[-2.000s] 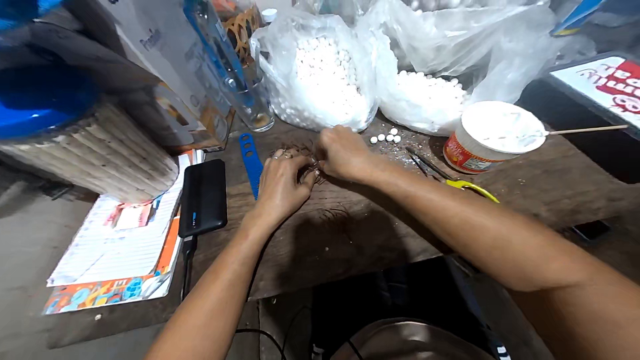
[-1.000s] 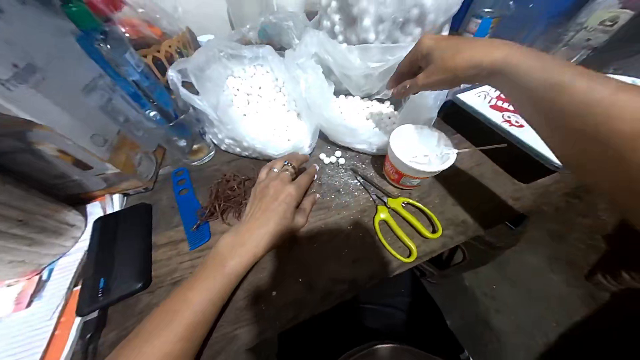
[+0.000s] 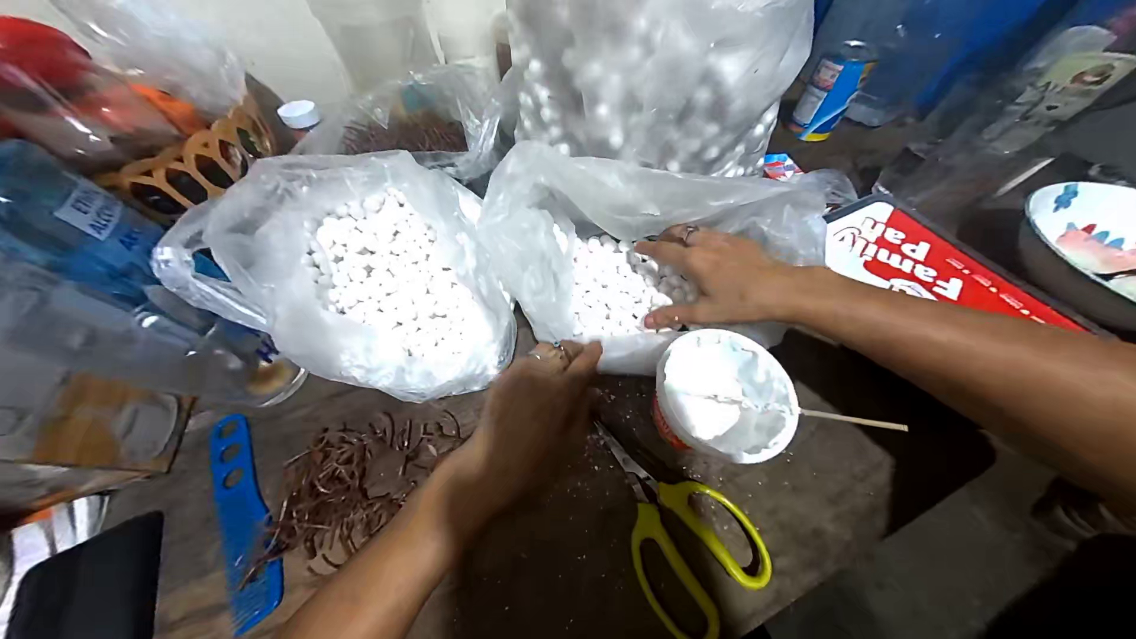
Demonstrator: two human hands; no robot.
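Observation:
My right hand (image 3: 723,275) reaches into the right plastic bag (image 3: 568,191), its fingers spread over small white balls (image 3: 612,288). My left hand (image 3: 541,417) is at that bag's lower front edge, fingertips close together; whether it pinches the plastic I cannot tell. Beside it on the left, another clear bag (image 3: 266,222) holds more white balls (image 3: 390,275). A tub of white paste (image 3: 728,395) with a thin stick (image 3: 852,419) stands below my right hand. Scissors with yellow handles (image 3: 701,541) lie in front of the tub. Brown curled strands (image 3: 355,484) are heaped left of my left forearm.
A blue comb (image 3: 240,524) lies left of the strands, and a black device (image 3: 89,577) sits at the lower left. Behind stands a large bag of white balls (image 3: 657,80). Plastic bottles (image 3: 98,222) are at left, a red and white box (image 3: 941,266) at right.
My right hand was beside my left over the wooden tabletop, then moved right to the bag, and is now in among the balls. My left hand has moved to the bag's front edge.

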